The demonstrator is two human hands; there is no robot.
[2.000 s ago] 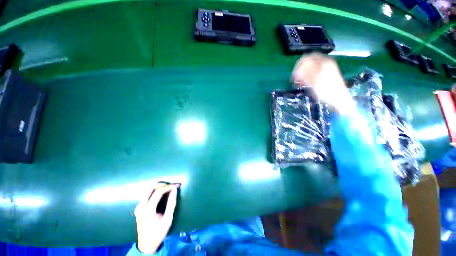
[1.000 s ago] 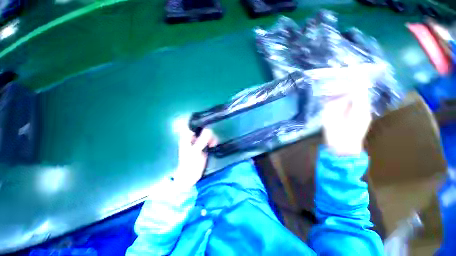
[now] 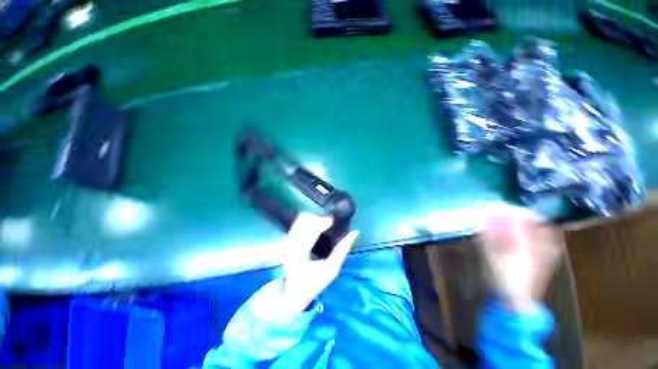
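My left hand (image 3: 317, 249) grips a black protective bumper (image 3: 278, 205), an open rectangular ring without film on it, held tilted over the green bench near its front edge. My right hand (image 3: 521, 249) is blurred, right of the bumper at the bench's front edge; I cannot tell whether it holds anything. A glossy heap of bagged bumpers (image 3: 537, 133) lies on the bench at the right. A dark device without bumper (image 3: 97, 140) stands at the left.
Finished devices (image 3: 351, 16) lie along the far strip, cut off by the top edge. Blue crates (image 3: 115, 335) are below the bench at left. A brown carton (image 3: 620, 277) is below the bench's front edge at right.
The bumper has come out of its clear film and away from my right hand. It now hangs from my left hand, turned differently. The view has swung left.
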